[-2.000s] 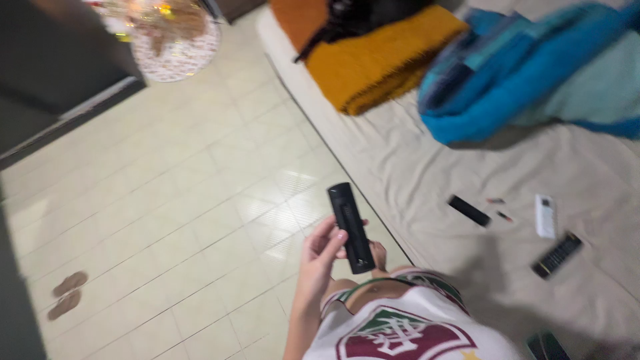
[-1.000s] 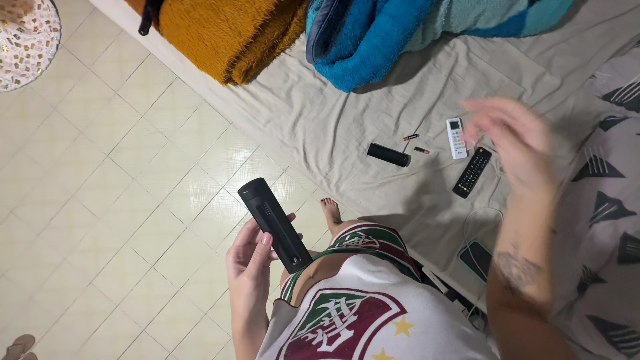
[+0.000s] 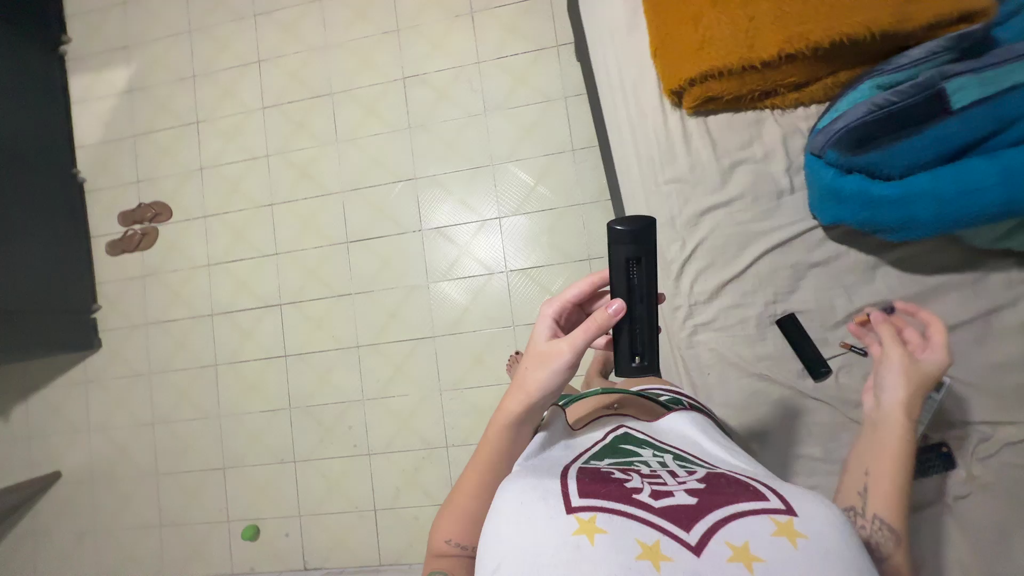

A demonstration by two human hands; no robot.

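My left hand (image 3: 572, 328) holds a black remote control (image 3: 634, 296) upright, its back facing me and the long battery compartment uncovered. No battery shows in the compartment. Over the bed, my right hand (image 3: 904, 352) pinches a small battery (image 3: 872, 315) between thumb and fingers. A second battery (image 3: 854, 349) lies on the sheet just below those fingertips. Left of it rests a black battery cover (image 3: 804, 346). Partly hidden by my right forearm are a white remote control (image 3: 934, 406) and another black remote (image 3: 935, 460).
The bed's beige sheet (image 3: 736, 264) bears a folded mustard blanket (image 3: 800, 48) and a bunched blue blanket (image 3: 904, 176). On the tiled floor (image 3: 360, 240) are brown flip-flops (image 3: 144, 213) and a small green object (image 3: 250, 533). Dark furniture (image 3: 40, 184) stands at the left.
My right hand, raised over the remotes one second ago, is now at the batteries and has taken hold of one. The left hand keeps its hold on the black remote. The view has shifted.
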